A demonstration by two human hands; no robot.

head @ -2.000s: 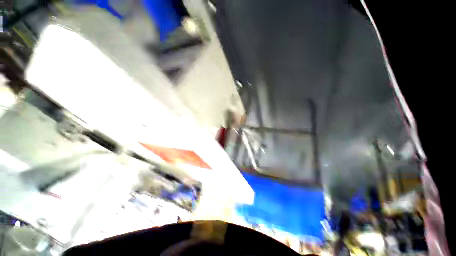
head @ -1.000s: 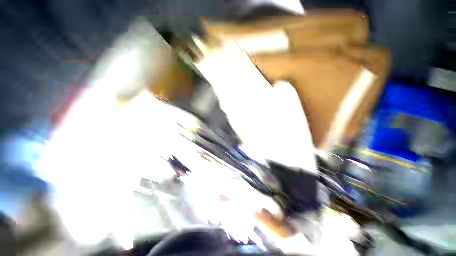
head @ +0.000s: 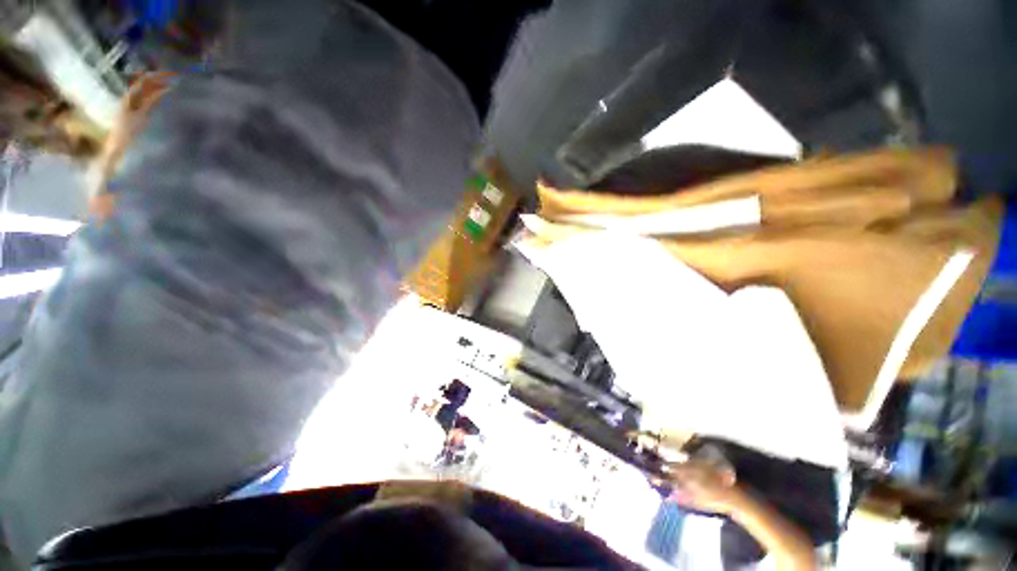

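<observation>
Tan-brown, leather-like pieces point(head: 825, 257) lie overlapping at the upper right, with pale strips along them. A large white sheet or panel point(head: 703, 323), washed out, lies against their lower left side. What supports them cannot be told. Neither of my hands can be made out in the picture. A small, blurred bare hand point(head: 703, 480) with a forearm shows at the lower right; it looks like another person's, and what it touches is unclear.
A person's grey-clothed body point(head: 223, 257) fills the left. Dark clothing point(head: 725, 67) shows at the top. A brown carton point(head: 463, 245) with green-and-white labels stands between. A bright white surface point(head: 379, 390) with small dark items and dark machine-like parts point(head: 580, 390) lie below.
The view has swung from a white bench and grey floor to the brown pieces and white sheet, and is sharper now. The grey-clothed body has come large into the left side.
</observation>
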